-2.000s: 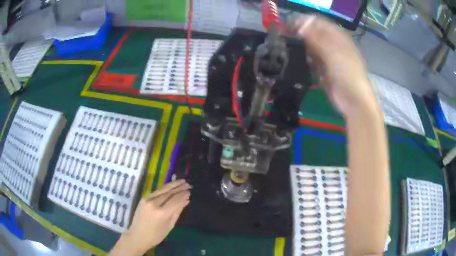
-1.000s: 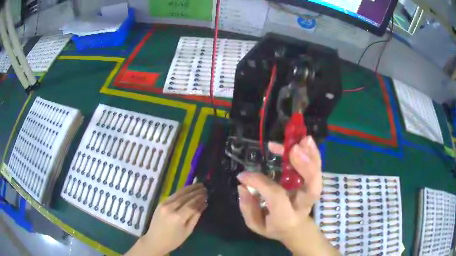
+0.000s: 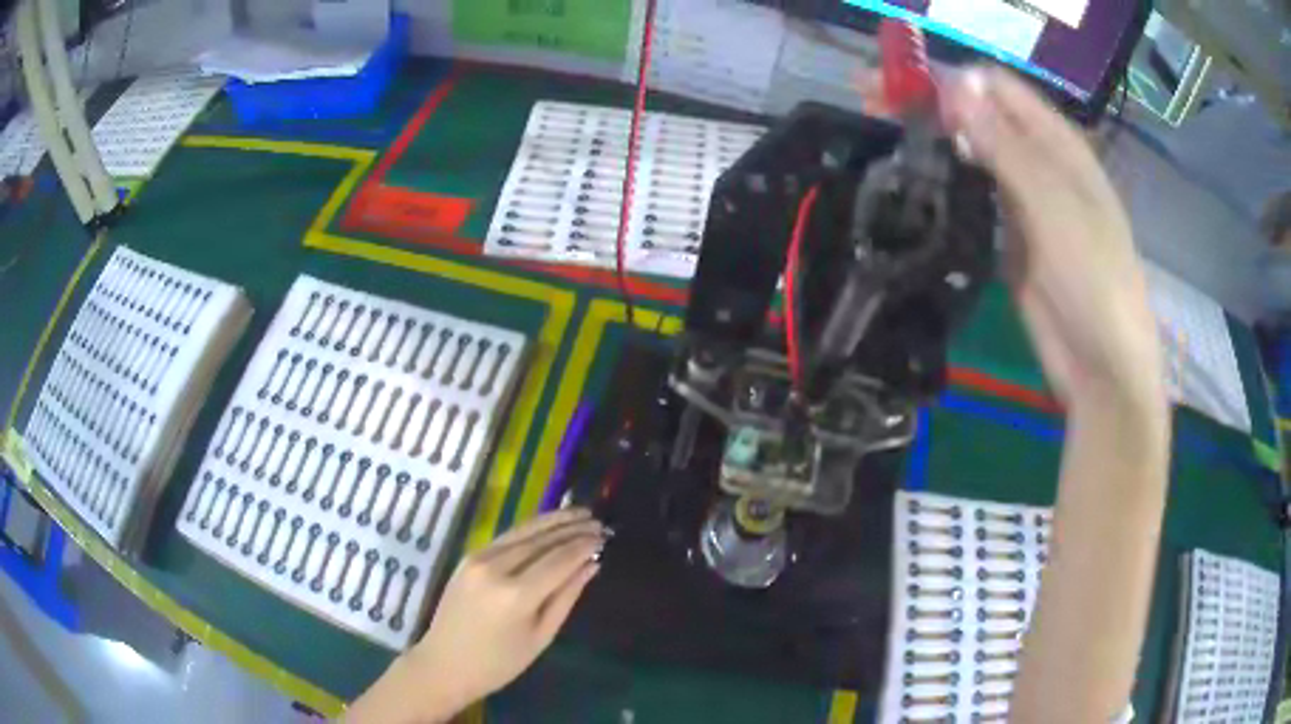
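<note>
The black test fixture (image 3: 850, 269) stands in the centre on a black base. Its red clamp handle (image 3: 908, 71) points up at the back. My right hand (image 3: 1041, 184) is at the raised handle, slightly blurred, with its fingers around or against it. The clear pressing plate (image 3: 772, 460) is above the round silver test socket (image 3: 746, 545), which has a brass-coloured ring. My left hand (image 3: 517, 601) rests at the left edge of the base, fingertips together beside a purple stick (image 3: 568, 450). A small pale piece shows at its fingertips; whether it is held is unclear.
White foam trays with rows of dark parts are at left (image 3: 354, 453), far left (image 3: 121, 389), behind (image 3: 602, 184), right (image 3: 963, 608) and far right (image 3: 1229, 637). A blue bin (image 3: 319, 92) with papers is rear left. A monitor (image 3: 1048, 43) is rear right. Red wires run by the fixture.
The handle was up, then came down in front of the fixture with my right hand on it, and is now up again. My left hand stays beside the base. The view has shifted slightly.
</note>
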